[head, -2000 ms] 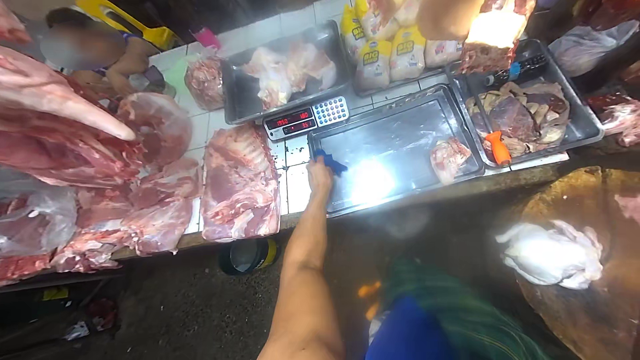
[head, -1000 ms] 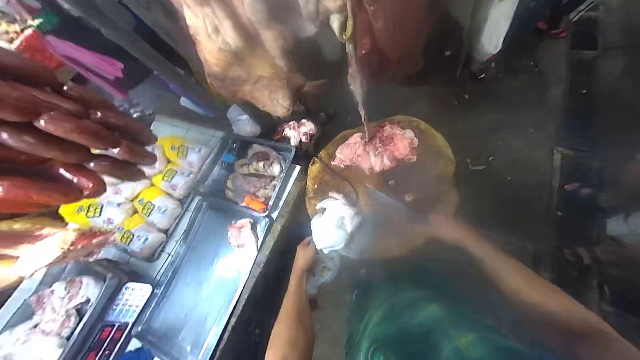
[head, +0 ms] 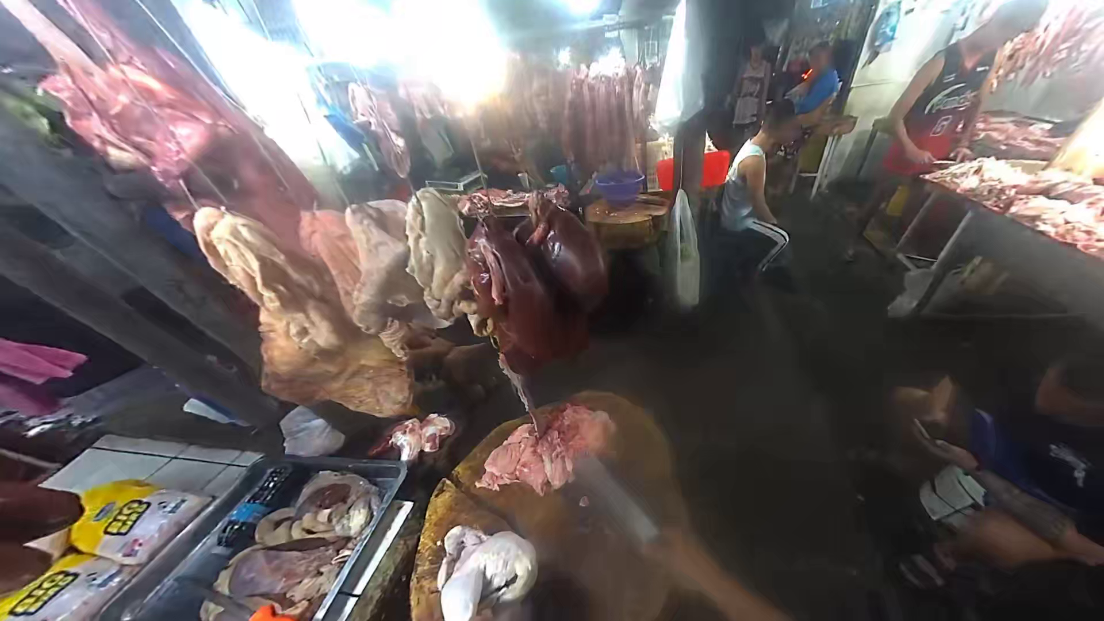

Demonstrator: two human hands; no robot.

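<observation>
My right hand [head: 681, 552], blurred, is shut on a broad-bladed knife [head: 617, 500] over the round wooden chopping block [head: 655, 457]. The blade lies close to a heap of pink raw meat [head: 548, 448] on the block. A pale, plucked whole chicken [head: 487, 569] rests on the block's near left part. My left hand is out of the picture. Above the block hang dark red liver pieces [head: 543, 285] and pale offal [head: 440, 250], with a thin strip dangling down to the meat heap.
At lower left, a metal tray [head: 392, 474] holds offal beside yellow-labelled bagged chicken [head: 138, 522] on a tiled counter [head: 164, 461]. Large hanging cuts [head: 336, 362] fill the upper left. A seated person [head: 750, 190] is beyond the block, another [head: 1000, 466] is at lower right, and a meat counter [head: 1009, 250] stands at right.
The view has swung from the counter to the block and then upward. My left hand was by the scale, then beside the chicken, and is now out of view.
</observation>
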